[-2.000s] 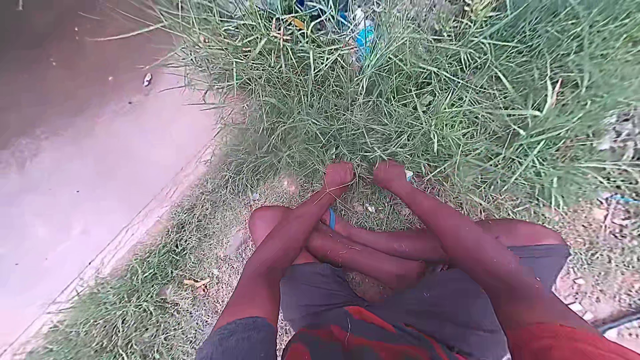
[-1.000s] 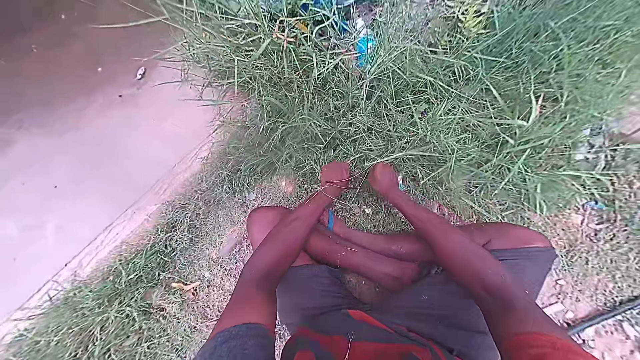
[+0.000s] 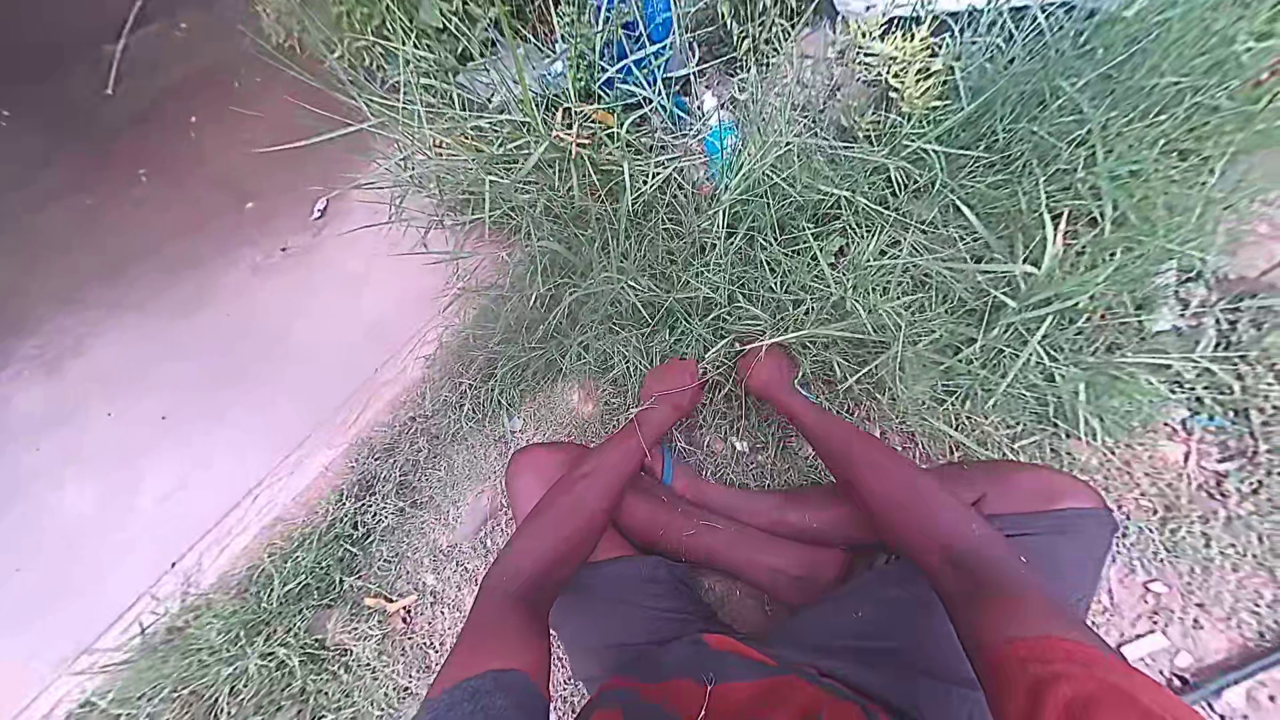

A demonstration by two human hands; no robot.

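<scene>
Long green grass (image 3: 640, 270) grows thickly in front of my crossed legs. My left hand (image 3: 672, 388) is curled at the near edge of the grass, with thin stems lying over its wrist. Just to its right, a small gap apart, my right hand (image 3: 768, 372) is curled too, with pale grass blades across its top. Stems run between the two hands, but the fingers are hidden from above, so what each one grips cannot be told. A blue strap (image 3: 667, 465) shows on the foot below my left hand.
A concrete slab (image 3: 200, 360) with a raised edge lies at the left. Blue plastic litter (image 3: 720, 145) sits in the grass ahead, near a larger blue item (image 3: 637, 40). A dark pipe or rod (image 3: 1235, 676) lies among stones at the lower right.
Both hands stay low at the grass edge with only slight shifts. Pale blades now lie across the top of my right hand.
</scene>
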